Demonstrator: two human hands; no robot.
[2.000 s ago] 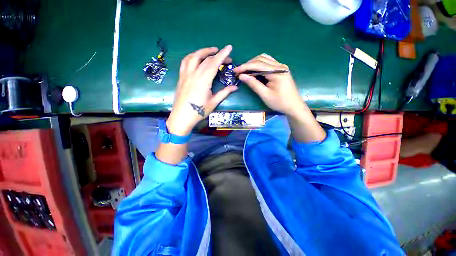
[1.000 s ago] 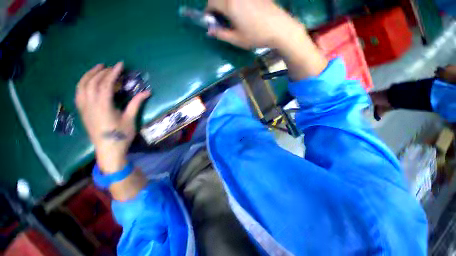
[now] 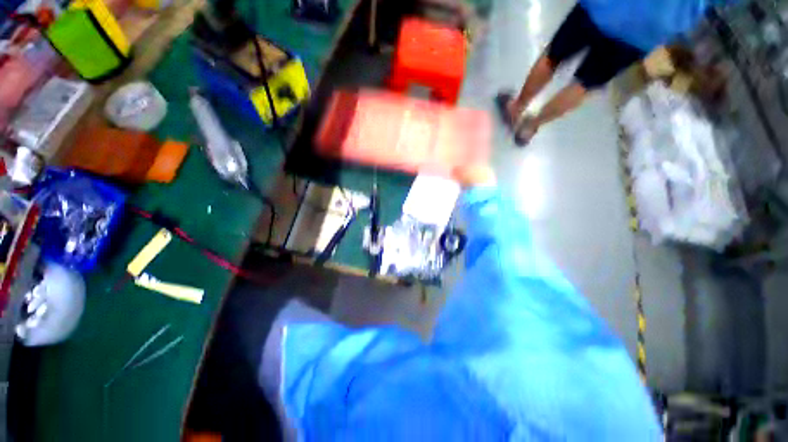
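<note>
My right arm reaches up from the lower edge. My right hand (image 3: 478, 177), small and blurred, is at the near right corner of a salmon-red tray (image 3: 406, 129). The tray is smeared and its contents cannot be made out; the fingers are mostly hidden. Just below it lie white and metallic parts (image 3: 415, 250) on a lower surface. My left hand is out of the picture. Tweezers (image 3: 142, 358) lie with prongs apart on the green mat (image 3: 104, 414) at the lower left.
On the bench are a white tub (image 3: 52, 306), blue bag (image 3: 78, 220), short yellow-handled tool (image 3: 149, 252), white strip (image 3: 173, 289), red wire, grey tool (image 3: 218, 142) and blue-yellow box (image 3: 281, 91). An orange-red bin (image 3: 429, 60) stands behind the tray. A person's legs (image 3: 566, 82) and plastic bags (image 3: 683, 173) are in the aisle.
The view has swung right. My left hand and the device under it have left the picture. My right hand has moved from above the mat to the tray; the tweezers now lie on the mat.
</note>
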